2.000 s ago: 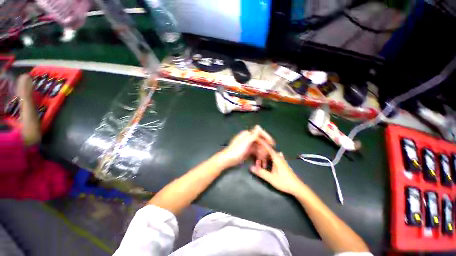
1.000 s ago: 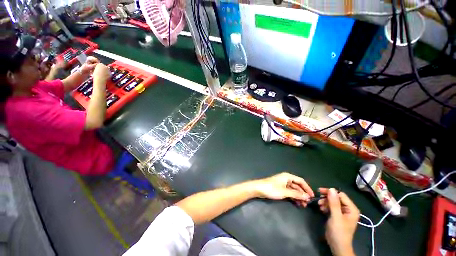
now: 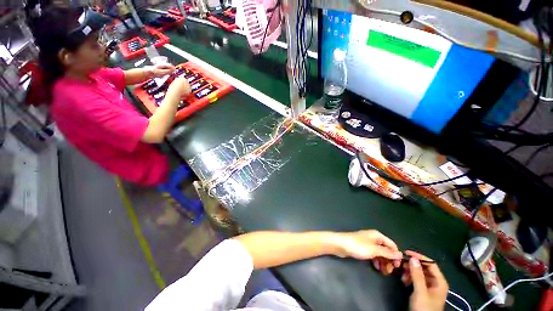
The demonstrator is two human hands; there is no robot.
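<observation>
My left hand [image 3: 373, 248] and my right hand [image 3: 424, 280] meet low at the right of centre, above the dark-green bench [image 3: 291, 194]. The fingertips of both hands pinch a small, thin dark piece [image 3: 418, 260], perhaps a cable plug; its details are too small to tell. A white cable [image 3: 459, 300] loops beside my right hand. My right wrist is cut off by the lower edge.
Two white-red scanners [image 3: 371, 180] lie near the ledge, the other [image 3: 483, 267] at right. A monitor [image 3: 412, 73], bottle [image 3: 334, 85] and mouse [image 3: 392, 147] stand behind. A person in pink [image 3: 103, 115] works at a red tray [image 3: 212, 97] on the left.
The view has swung left, and the red tray at right has almost left the picture. My hands came together on the small dark piece and still hold it.
</observation>
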